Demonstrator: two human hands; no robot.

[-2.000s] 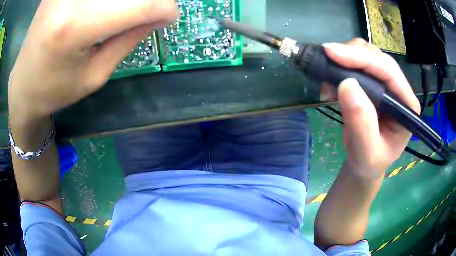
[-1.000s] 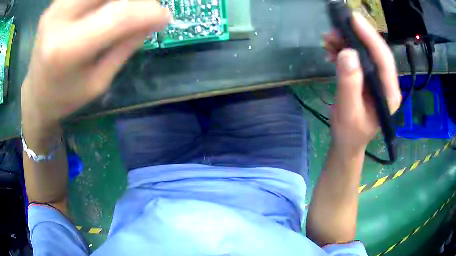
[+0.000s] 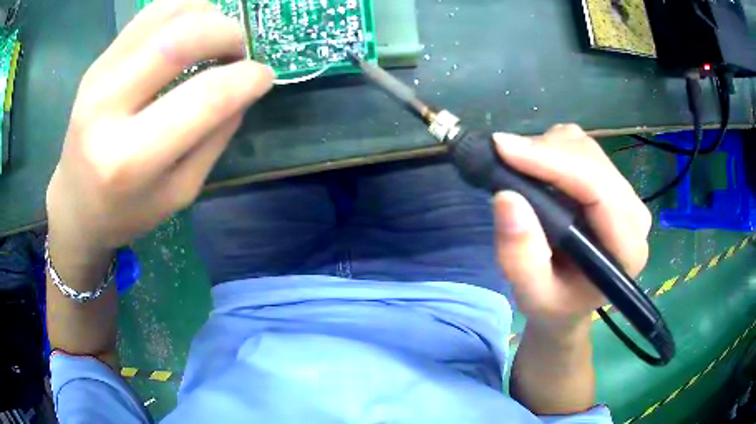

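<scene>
A green printed circuit board (image 3: 302,33) with shiny silver dots lies at the top of the view, cut off by the edge. My right hand (image 3: 572,215) holds the soldering iron (image 3: 530,186) by its black handle; its grey tip touches or hovers just over the board's lower right corner. My left hand (image 3: 157,116) pinches the solder wire (image 3: 302,79) between thumb and fingers. The wire curves along the board's near edge towards the iron tip. My left hand hides part of a second board beside the first.
The sponge tray (image 3: 620,25) and black soldering station (image 3: 700,37) with a red light stand at the top right. A pale green work pad (image 3: 399,33) lies under the boards. Another board (image 3: 8,83) shows at the far left. Cords hang over the bench edge.
My right hand has swung the iron from near the sponge back left to the board. My left hand has moved slightly down, and the solder wire now shows clearly.
</scene>
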